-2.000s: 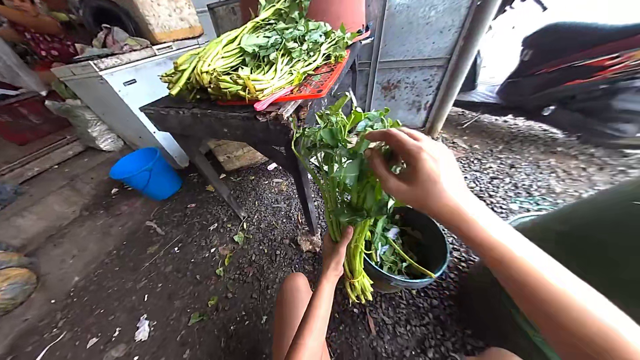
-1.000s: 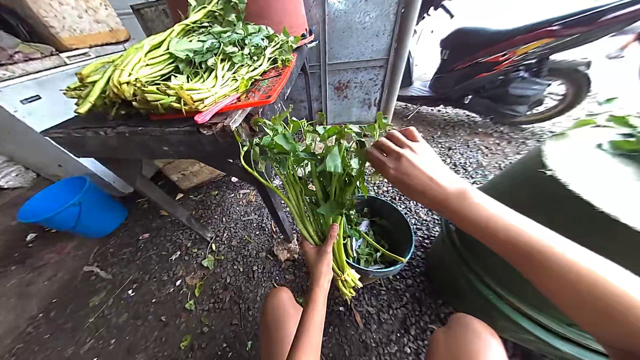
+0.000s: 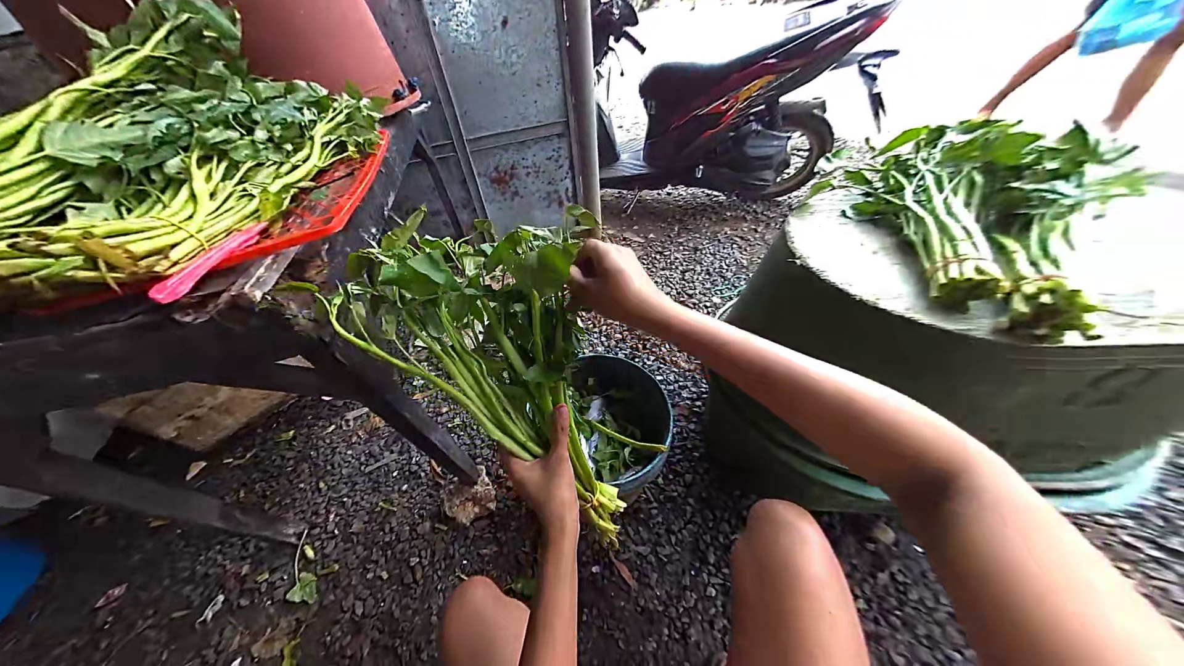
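My left hand [image 3: 546, 467] grips a bundle of leafy green stems [image 3: 490, 370], probably water spinach, around the stalks near their lower ends. The bundle leans up and to the left, its cut ends pointing down to the right. At the upper right of the bundle, my right hand [image 3: 615, 282] has its fingers curled against the leaves; whether they pinch a leaf is hidden. Behind the cut ends stands a dark round bucket [image 3: 659, 398] with loose leaves in it. More of the same greens [image 3: 185, 166] lie piled on a red plastic tray [image 3: 356, 199] at the left.
The tray rests on a dark wooden table [image 3: 185, 356], beside a pink-handled tool [image 3: 208, 264]. Tied bunches [image 3: 980, 213] lie on a big green upturned container [image 3: 925, 388] at right. Behind are a metal gate [image 3: 504, 102], a motorcycle [image 3: 731, 102] and a person's legs. Gravel covers the ground.
The view has swung to the right, bringing the tied bunches into sight. My left hand still holds the bundle. My right hand has moved from over the bundle to its right side.
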